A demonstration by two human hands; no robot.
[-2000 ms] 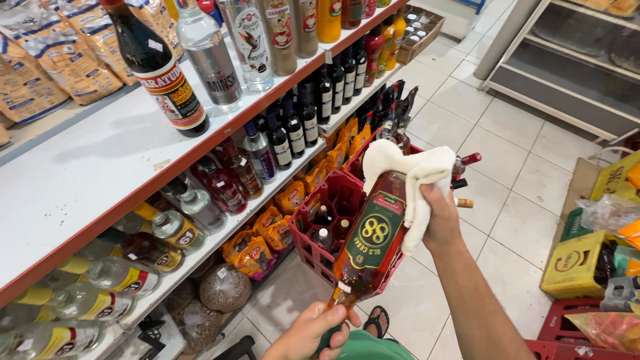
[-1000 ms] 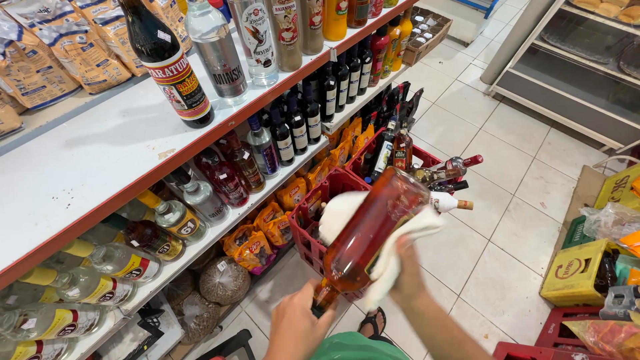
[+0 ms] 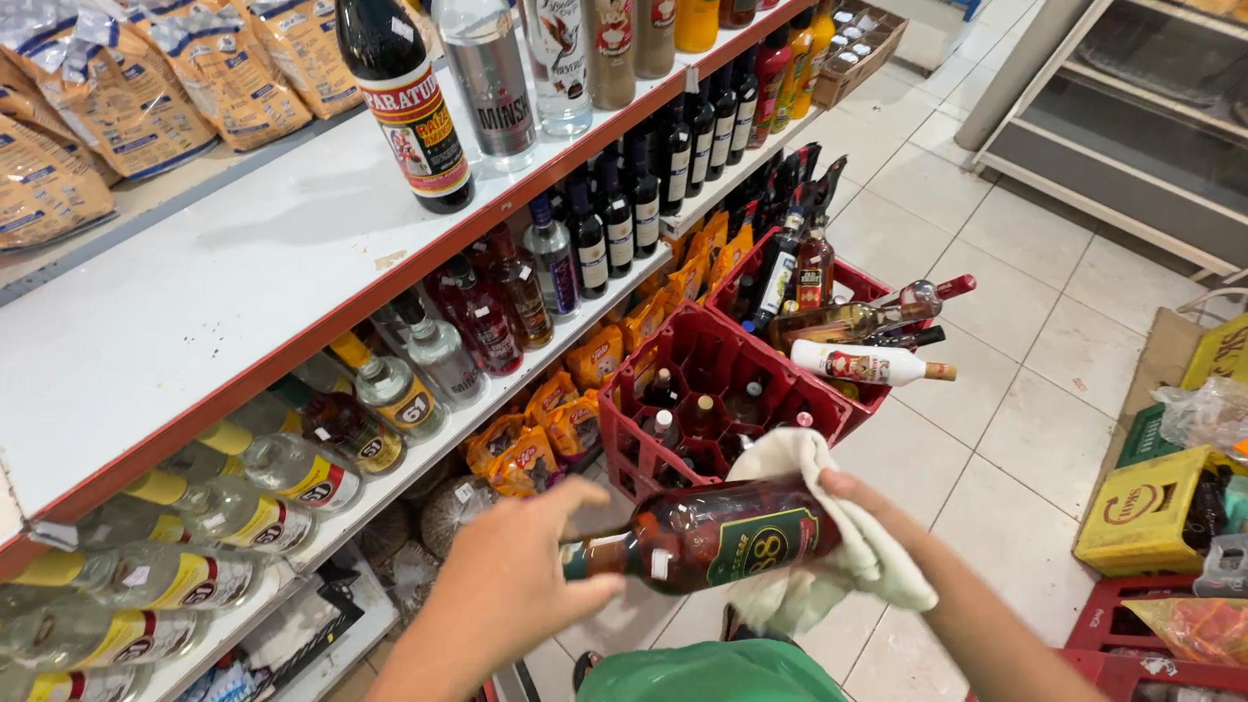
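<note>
An amber glass liquor bottle [image 3: 682,546] with a dark green label lies nearly level across the lower middle, its neck to the left. My right hand [image 3: 877,512] grips its base through a white cloth [image 3: 829,546], which drapes over and under the glass. My left hand [image 3: 526,556] is around the neck end with thumb and fingers spread; whether it touches the neck is unclear. Behind the bottle stands a red plastic bottle crate [image 3: 624,429] with several bottles in its cells. A second red crate [image 3: 868,405] holds more bottles, some lying across its top, one of them white [image 3: 858,363].
A white shelf with a red edge [image 3: 292,390] runs along the left, bearing upright bottles [image 3: 419,127] and packaged bags. More bottles [image 3: 283,468] fill the lower shelf. At the right are a yellow crate [image 3: 1131,517] and a red crate [image 3: 1121,604] on tiled floor.
The bottle has turned from upward-slanting, base up, to nearly level, with its label showing again. My left hand's fingers, earlier closed around the neck, have spread. The cloth remains with my right hand.
</note>
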